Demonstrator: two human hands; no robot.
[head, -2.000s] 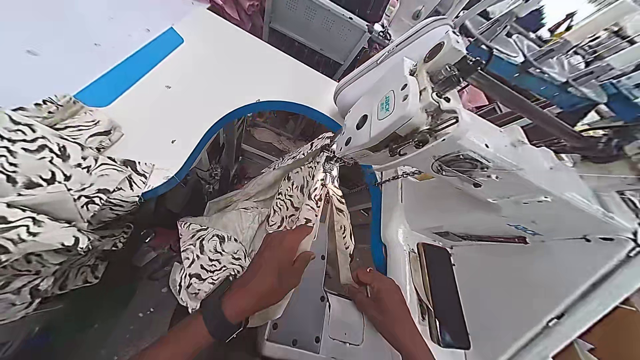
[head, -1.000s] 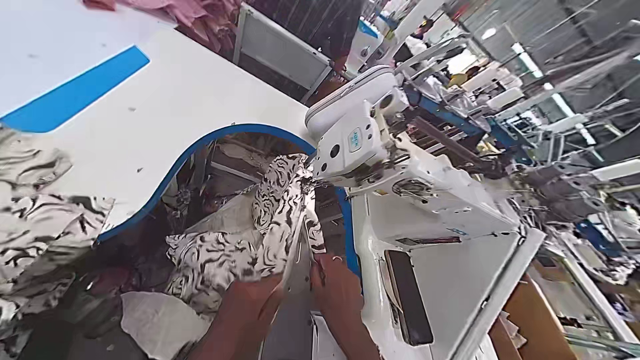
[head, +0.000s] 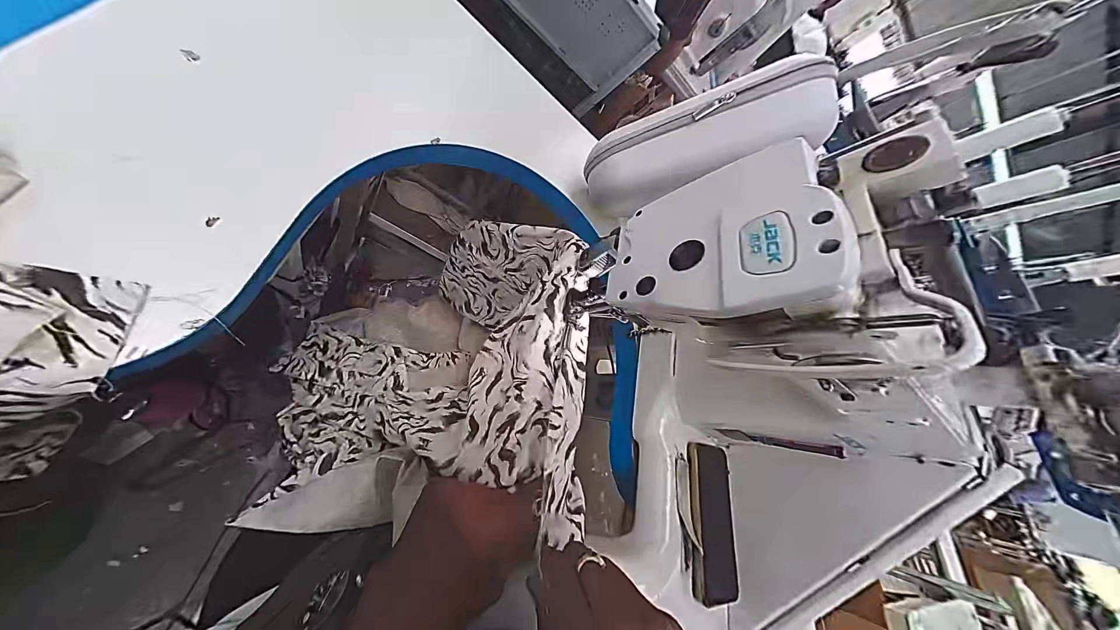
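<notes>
A black-and-white patterned fabric piece [head: 516, 394] runs from the needle area of a white Jack sewing machine [head: 735, 254] down to my two hands. My left hand [head: 464, 542] grips its lower edge, fingers closed over the cloth. Close beside it on the right, my right hand [head: 595, 582], with a ring on one finger, holds the narrow lower end of the same cloth. The fingertips of both hands are partly hidden. More of the fabric, with pale undersides showing, hangs in folds to the left of the machine.
A white table [head: 262, 87] with a curved blue edge lies left of and behind the machine. Another patterned fabric pile [head: 61, 332] rests at its left side. A dark rectangular object [head: 713, 525] sits on the machine's white body. A grey metal cabinet [head: 577, 39] stands behind.
Two seconds ago my hands were farther apart, the right one holding a separate strip; now they are close together at the cloth's lower end. The view has moved closer to the machine.
</notes>
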